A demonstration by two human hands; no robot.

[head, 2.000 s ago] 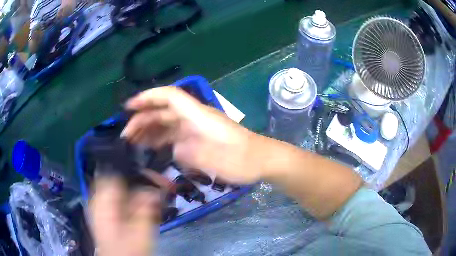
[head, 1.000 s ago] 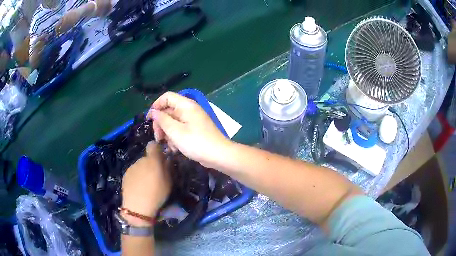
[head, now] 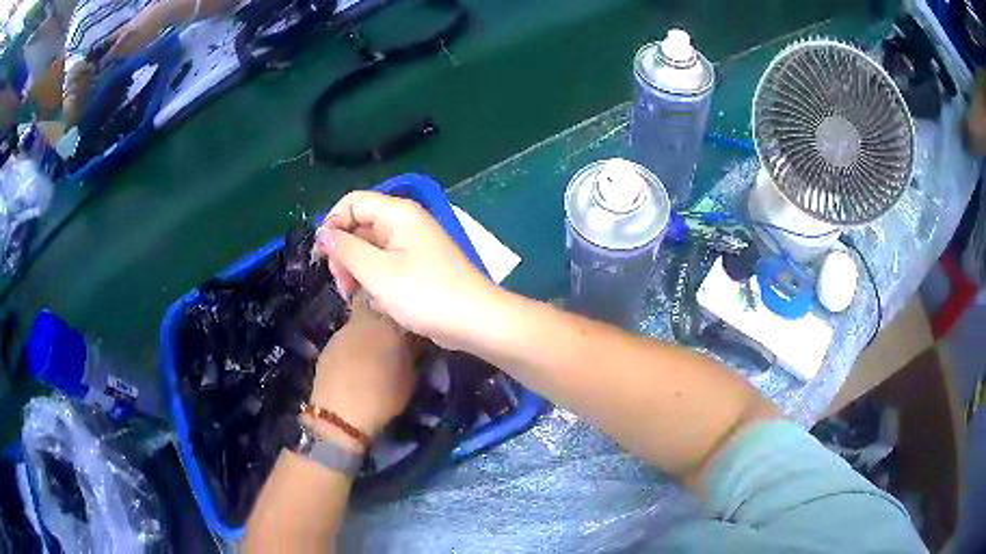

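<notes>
A blue tray (head: 173, 373) holds a heap of small black parts (head: 232, 346). My right hand (head: 405, 265) is over the tray's back part, its thumb and fingertips pinched together. A tiny pale piece (head: 318, 251) shows at those fingertips; what it is cannot be told. My left hand (head: 368, 368), with a red-brown bracelet and a grey watch band at the wrist, is below and partly behind my right hand; its fingers are hidden. A black curved band (head: 427, 444) arcs beside my left wrist, over the front of the tray. Whether my left hand grips it is hidden.
Another black band (head: 324, 119) lies on the green belt (head: 508, 76). Two spray cans (head: 616, 233) and a white fan (head: 838, 141) stand right, near a white block (head: 762, 325) with a blue ring. A blue-capped bottle (head: 60, 348) and clear bag (head: 92, 476) are left. A person's arm (head: 119, 38) shows top left.
From two seconds ago, both hands have come together over the tray. In the last second my left hand has moved slightly right. The band on the belt has shifted right.
</notes>
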